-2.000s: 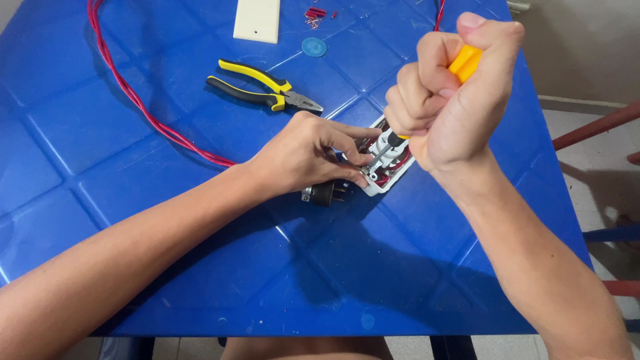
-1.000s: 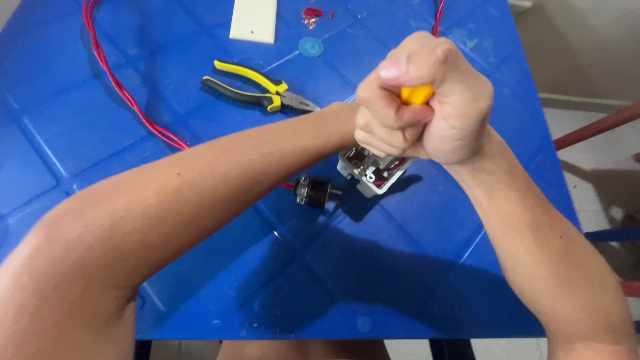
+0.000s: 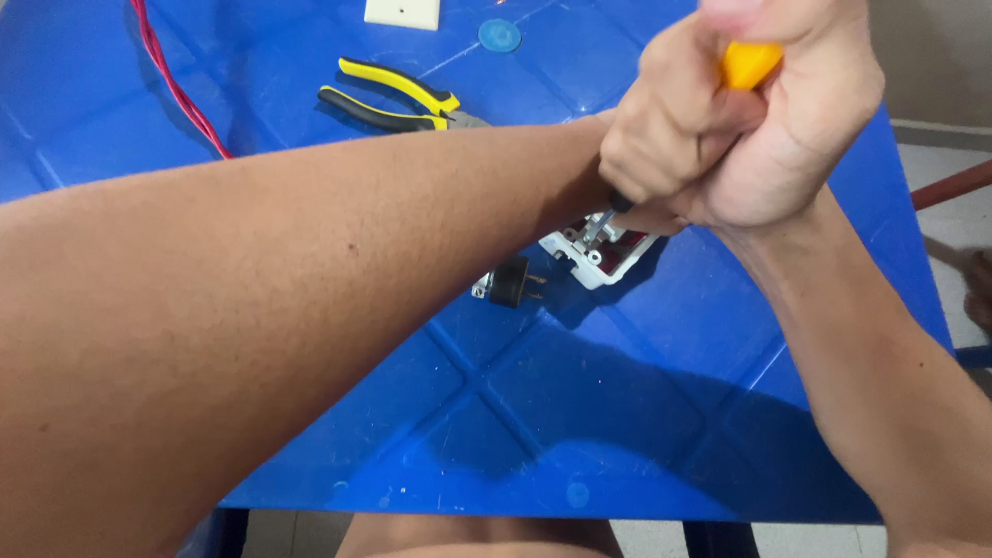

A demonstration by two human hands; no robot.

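Note:
My right hand (image 3: 744,116) is closed around the yellow handle of a screwdriver (image 3: 752,63), whose shaft slants down to the fittings inside a white electrical box (image 3: 595,273). Red wires show within the box. My left hand (image 3: 655,215) lies behind and under my right hand at the box's far side. Only a small part of it shows, so its grip cannot be made out. Beside the box, partly behind my left forearm, lies a black electrical plug (image 3: 508,282) with its metal prongs pointing at the box.
Yellow-and-black pliers (image 3: 395,97) lie beyond my left forearm on the blue plastic table (image 3: 480,403). Twisted red wire (image 3: 174,85) runs along the left. A cream cover plate (image 3: 403,12) and a round blue disc (image 3: 500,36) are at the far side.
My left hand has moved from the near left side of the box to its far side, and the left forearm now crosses in front of the plug. My right hand keeps hold of the screwdriver.

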